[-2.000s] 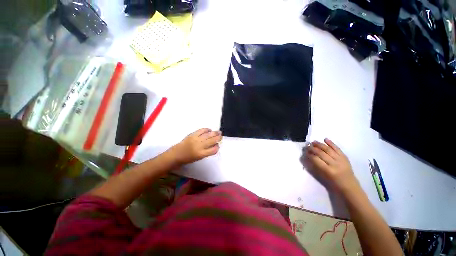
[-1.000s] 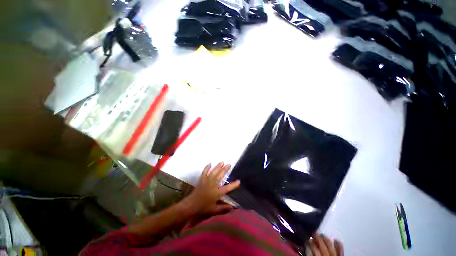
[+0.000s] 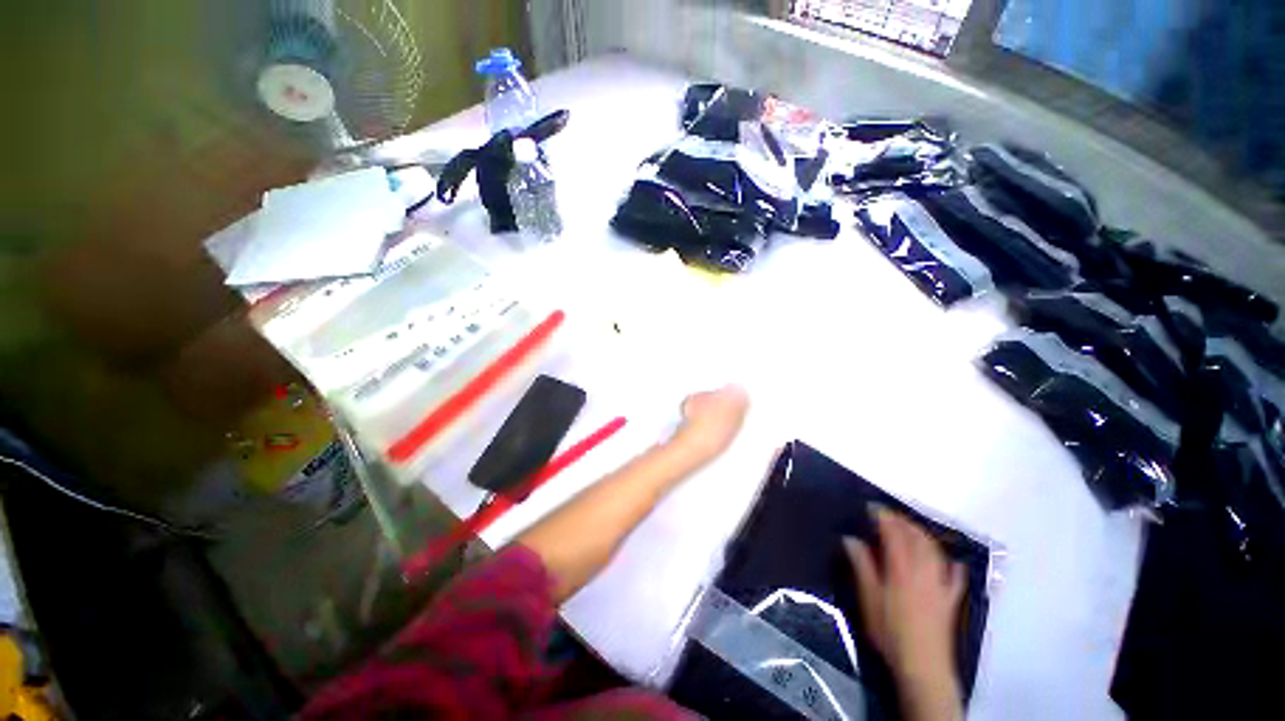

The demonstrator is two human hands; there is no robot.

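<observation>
A black garment in a clear, shiny polybag [image 3: 789,528] lies on the white table near my body, turned at an angle. A pale grey band with small print [image 3: 782,665] crosses its near part. My right hand [image 3: 909,592] rests on the pack with its fingers spread. My left hand [image 3: 715,420] is over the table, up and left of the pack and apart from it. It looks curled, but its fingers are washed out, so I cannot tell whether it holds something.
Empty polybags [image 3: 423,345], a phone [image 3: 529,434] and red strips [image 3: 479,387] lie left. White papers [image 3: 317,226], bottles [image 3: 533,190] and a fan [image 3: 303,92] are beyond. Bagged black packs [image 3: 1050,402] are piled at back and right. Unbagged black cloth [image 3: 1198,620] lies far right.
The view has tilted up, showing the fan, bottles and window. The pack now shows its grey band. My right hand has moved onto it; my left hand has moved off its edge, farther forward.
</observation>
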